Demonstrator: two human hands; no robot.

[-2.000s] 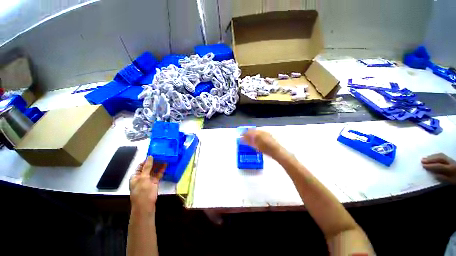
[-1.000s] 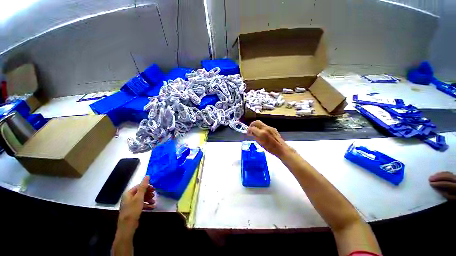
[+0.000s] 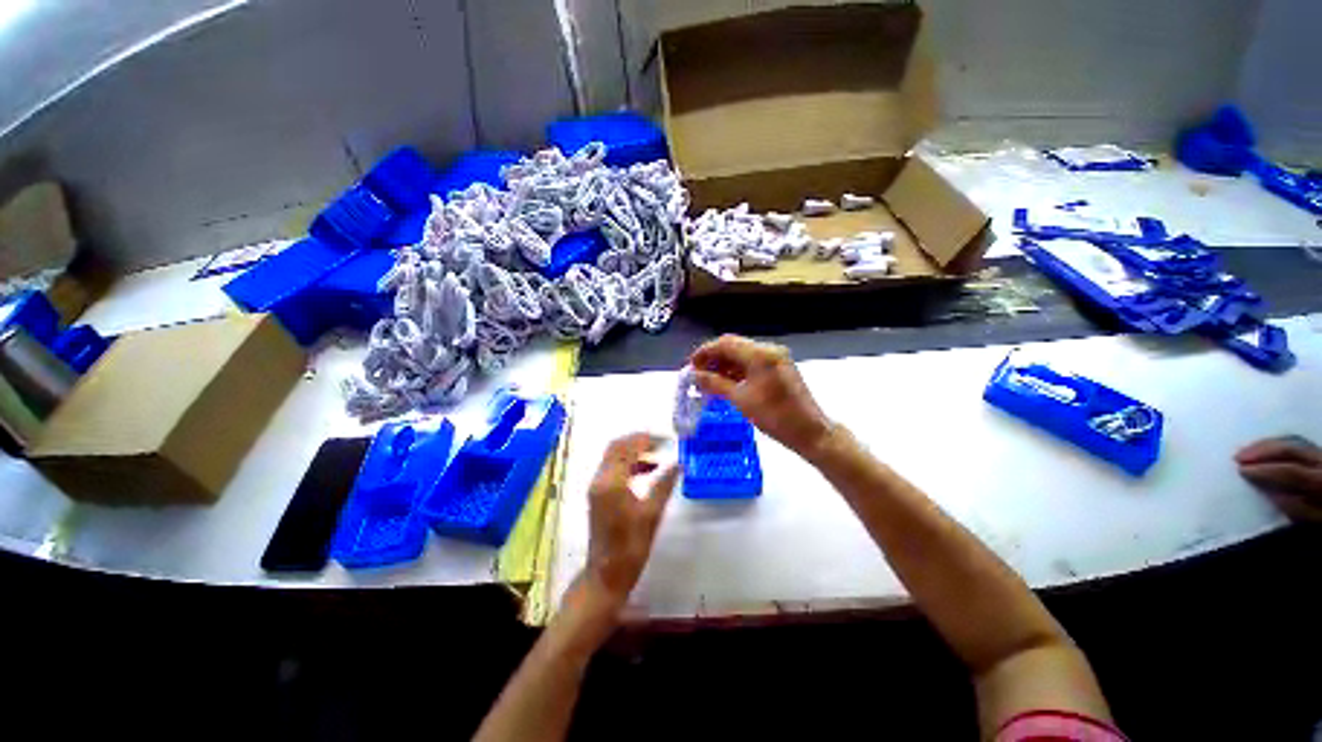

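Observation:
A blue tray (image 3: 722, 467) lies on the white tabletop in front of me. My right hand (image 3: 761, 389) is over its far end and holds a white coiled cable (image 3: 687, 405) by its top. My left hand (image 3: 632, 500) is raised just left of the tray, fingers curled near the cable's lower end. Whether it touches the cable is not clear. Two more blue trays lie side by side on the left, one (image 3: 389, 493) next to the phone and one (image 3: 497, 471) by the yellow strip.
A heap of white cables (image 3: 508, 268) lies behind. An open carton (image 3: 913, 239) holds small white pieces. A filled tray (image 3: 1076, 412) is at right, near another person's hand (image 3: 1285, 473). A black phone (image 3: 315, 503), a closed carton (image 3: 167, 399) and flat blue-and-white cards (image 3: 1153, 278) also show.
My right hand has brought a cable from the heap to the middle tray. My left hand has let go of the left trays and moved right; those trays now lie apart, side by side.

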